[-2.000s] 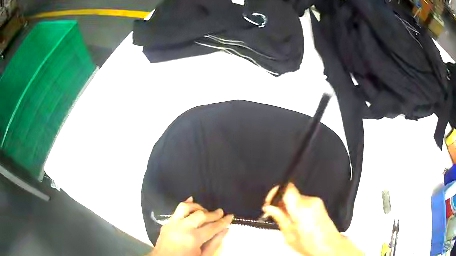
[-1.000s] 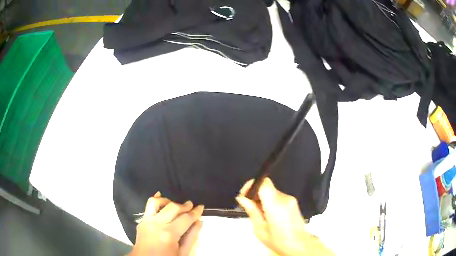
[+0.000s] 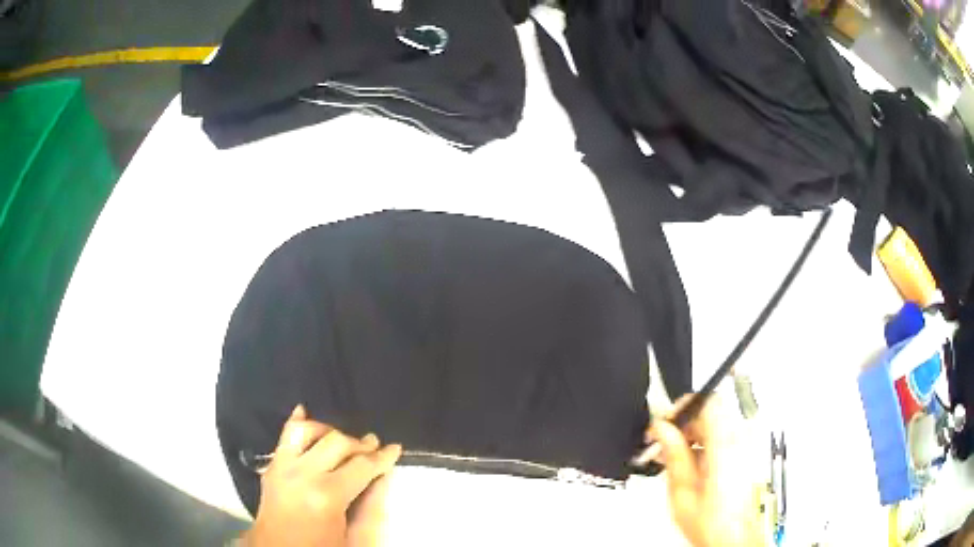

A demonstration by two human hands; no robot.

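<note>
A large half-moon black bag panel (image 3: 438,331) lies flat on the white table (image 3: 139,321), its straight edge towards me. A zipper (image 3: 481,462) with a pale line of teeth runs along that edge. My left hand (image 3: 320,475) presses down on the left part of the zipper edge, fingers together. My right hand (image 3: 700,459) is at the right end of the zipper and grips a long thin black strip (image 3: 771,305) that points up and away to the right. A small whitish bit shows at the right fingertips; what it is cannot be told.
Folded black cloth parts (image 3: 363,75) with pale lines lie at the far side, and a bulky black bag heap (image 3: 726,118) at the far right. A blue tray (image 3: 884,427), an orange bottle (image 3: 907,267) and slim snips (image 3: 779,481) are at right. A green bin (image 3: 48,214) stands left.
My right hand has moved right along the zipper to its right end, with the black strip now leaning further right, off the panel. My left hand stays on the zipper's left part. The view has shifted.
</note>
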